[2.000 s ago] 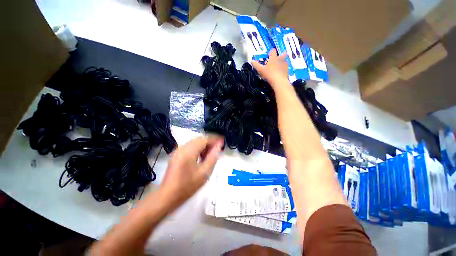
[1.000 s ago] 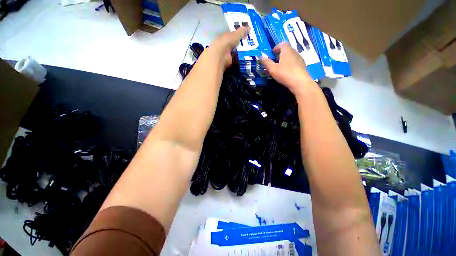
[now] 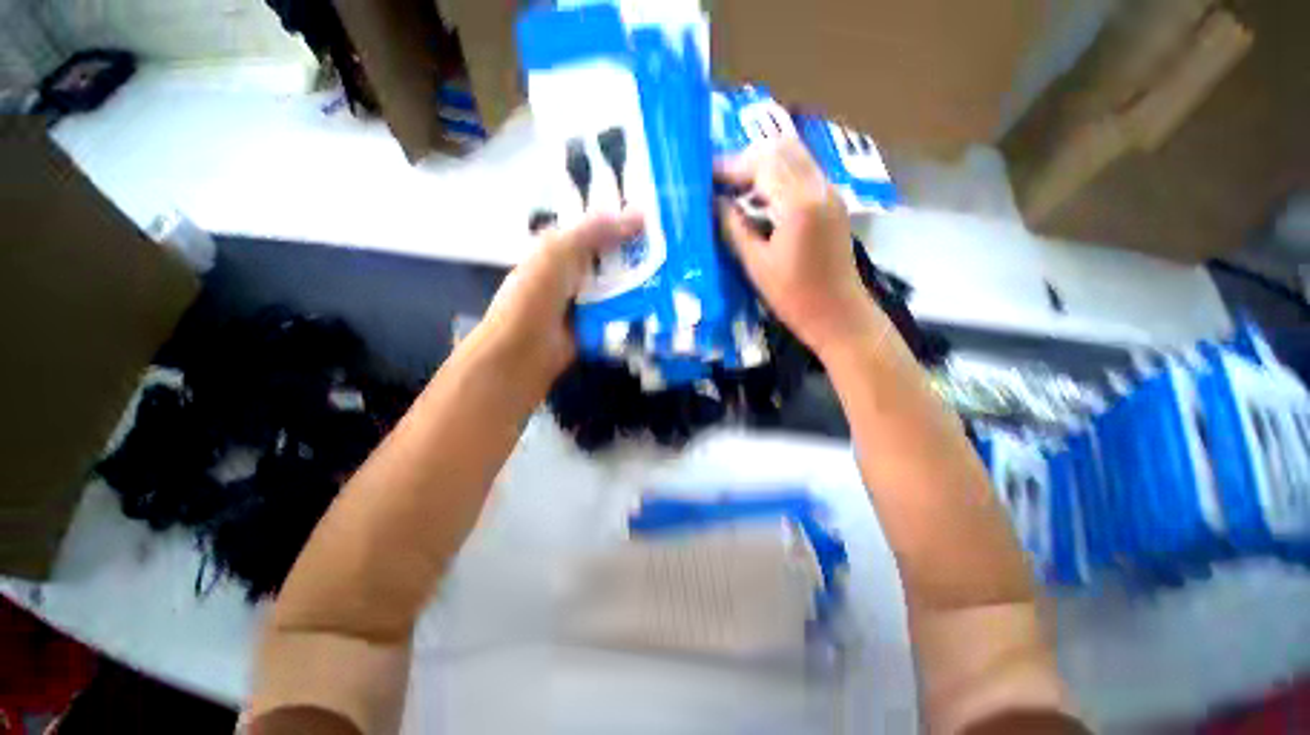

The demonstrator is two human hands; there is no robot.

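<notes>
A thick stack of blue and white flat cartons (image 3: 654, 216), printed with two black connectors, is held up above the black cable heap. My left hand (image 3: 553, 280) grips its left side, thumb on the printed face. My right hand (image 3: 797, 237) is at its right side, fingers against the edge. Below, a few flat cartons (image 3: 704, 589) with blue flaps lie on the white bench, blurred. Coiled black cables (image 3: 632, 409) lie partly hidden behind the stack and my hands.
Another cable heap (image 3: 273, 431) lies left. Finished boxes (image 3: 1164, 460) stand in rows at right, beside a clear plastic bag pile (image 3: 1006, 395). More blue-white cartons (image 3: 848, 155) lie behind my right hand. Brown cartons (image 3: 891, 72) stand at the back, right and left.
The left-hand pile of cartons has been lifted off the back of the bench and brought closer, between both hands. The view has shifted, and the flat cartons below show more fully.
</notes>
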